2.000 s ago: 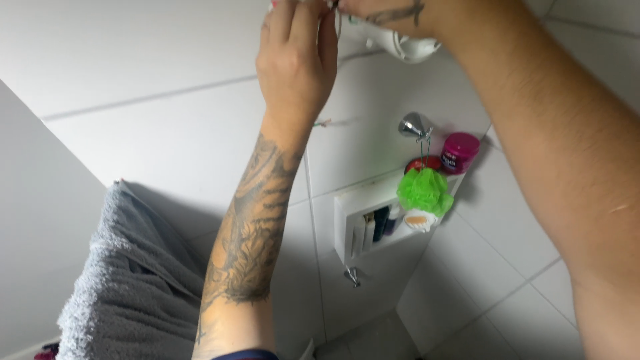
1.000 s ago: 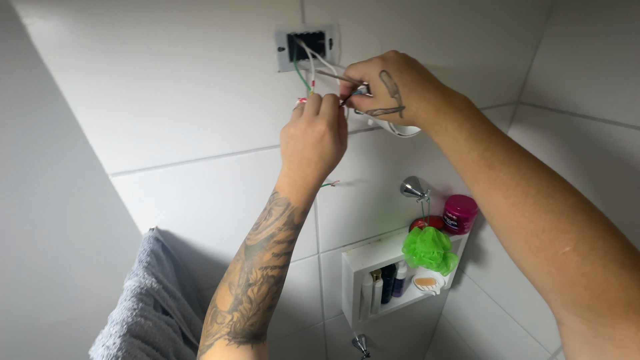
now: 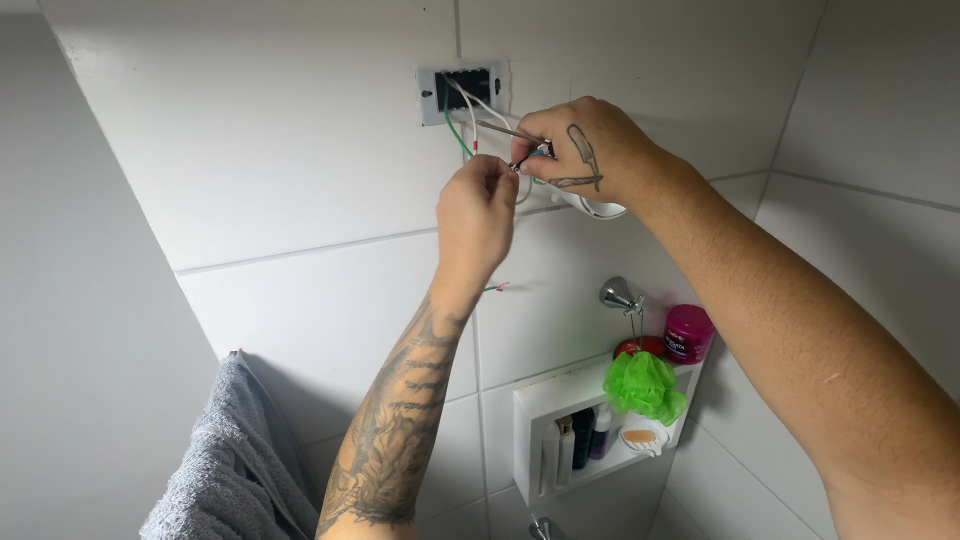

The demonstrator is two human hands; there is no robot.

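On the tiled wall is an electrical box with a white frame point(image 3: 426, 97); white wires point(image 3: 491, 111) and a green wire point(image 3: 451, 129) come out of its dark opening. My left hand point(image 3: 478, 214) pinches a small dark piece or wire end, too small to name, just below the box. Against those fingertips, my right hand point(image 3: 592, 150) grips a screwdriver point(image 3: 510, 132), its thin shaft pointing left toward the wires. Part of a white curved fixture point(image 3: 600, 208) shows below my right hand. A short green wire with bare copper strands point(image 3: 496, 287) sticks out lower on the wall.
A grey towel point(image 3: 225, 457) hangs at lower left. At lower right are a chrome valve handle point(image 3: 616, 293), a green mesh sponge point(image 3: 645, 386), a pink jar point(image 3: 688, 334) and a white wall niche point(image 3: 529, 442) holding bottles and a soap dish point(image 3: 646, 441). Another chrome knob point(image 3: 540, 528) sits below.
The view has shifted, so the wall box, out of frame two seconds ago, now shows. Both hands stay close together at the wires.
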